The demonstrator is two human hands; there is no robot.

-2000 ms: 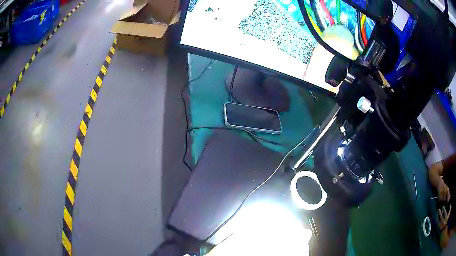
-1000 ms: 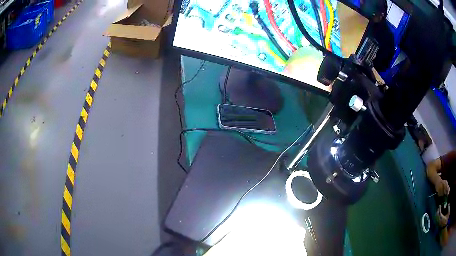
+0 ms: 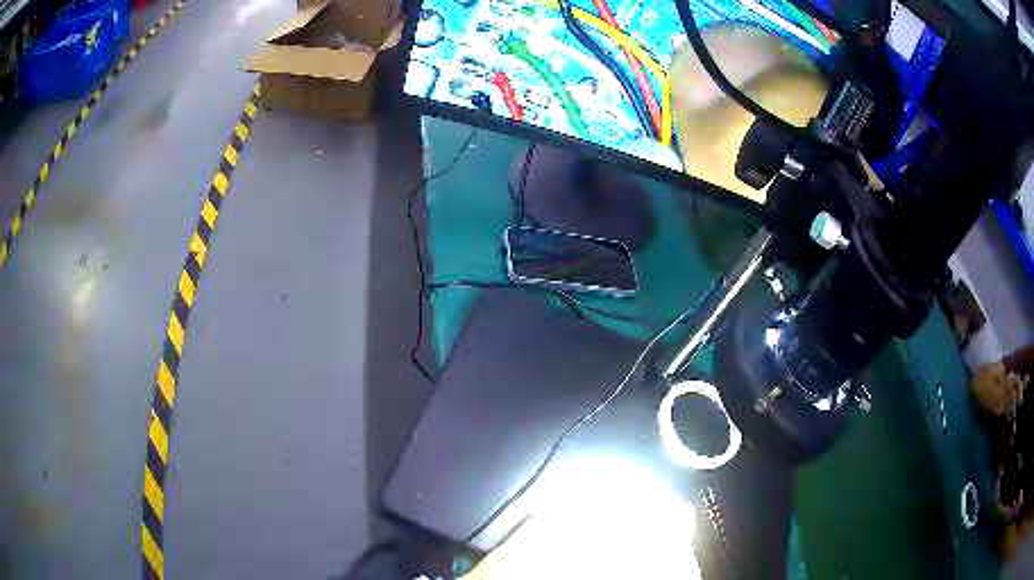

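Observation:
The black video microscope (image 3: 811, 363) stands at the right over its black flat base (image 3: 510, 397). A white ring (image 3: 700, 425) lies beside the microscope tube. A very bright glare at the bottom middle washes out what lies there. The monitor (image 3: 544, 68) at the top shows a magnified board with red, green, yellow and black wires and a large blurred tan shape at its right. A thin cord (image 3: 578, 425) crosses the base. Neither of my hands can be made out; the glare and the bottom edge may hide them.
A smartphone (image 3: 570, 262) lies on the teal-green bench (image 3: 465, 204) near the monitor stand (image 3: 578, 193). An open cardboard box (image 3: 318, 91) and a blue bin (image 3: 74, 51) stand on the floor. Another person's hand (image 3: 1000, 387) is at the right edge, near a white ring (image 3: 969, 504).
The monitor picture has changed: the magnified wires lie differently and the blurred tan shape is larger. The whole view shifted slightly left, then back right. The other person's hands at the right have moved.

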